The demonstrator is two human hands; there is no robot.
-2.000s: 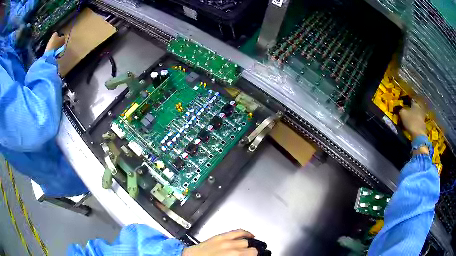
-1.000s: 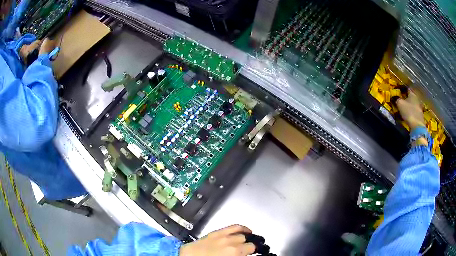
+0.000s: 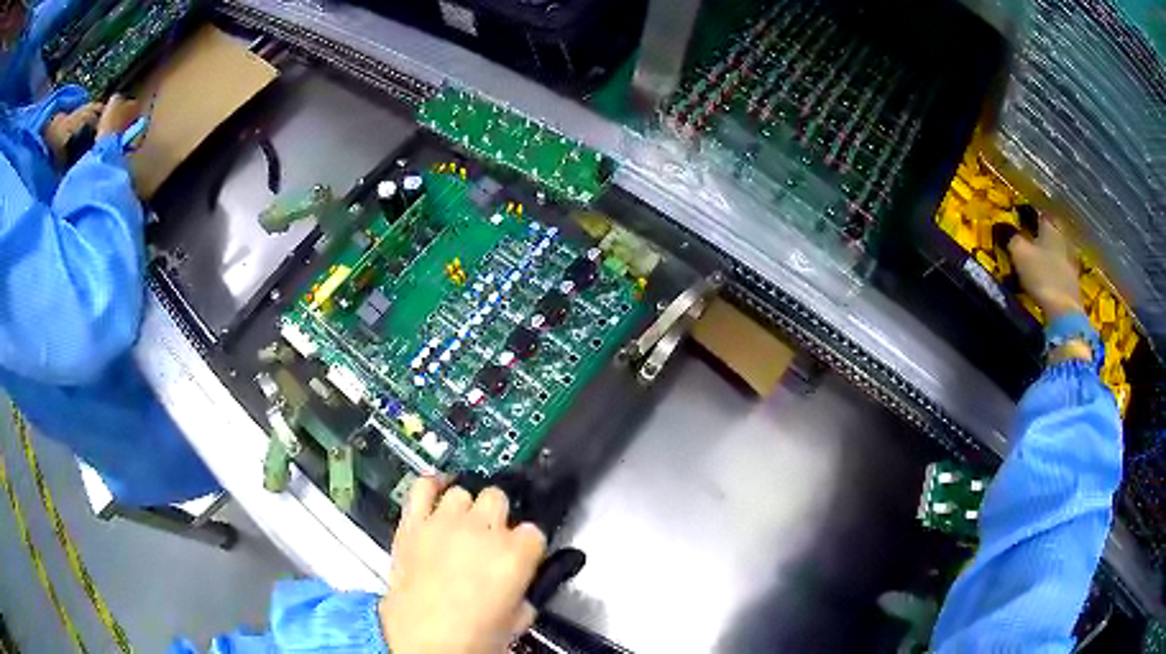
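Observation:
The green main circuit board (image 3: pixel 473 307) lies in a dark pallet (image 3: pixel 345 205) with pale green clamps. My left hand (image 3: pixel 467 562), with black finger cots, is at the pallet's near right corner; its fingertips are hidden over the board's edge, so what they touch cannot be told. My right hand (image 3: pixel 1046 266), also with black finger cots, is in the bin of yellow box capacitors (image 3: pixel 978 205); whether it grips one cannot be told. The narrow green PCB (image 3: pixel 512 143) lies at the pallet's far edge.
A person in a blue smock (image 3: pixel 64 243) stands at the left with hands by a cardboard piece (image 3: pixel 205 109). A brown strip (image 3: pixel 742 351) lies by the chain rail. A small green board (image 3: pixel 950 498) is near my right sleeve. Stacked clear trays (image 3: pixel 799 128) stand behind the line.
My left hand has moved up and left from the metal surface onto the pallet's near corner. My right hand stays in the yellow bin, shifted slightly. The other person's second hand has come to the cardboard.

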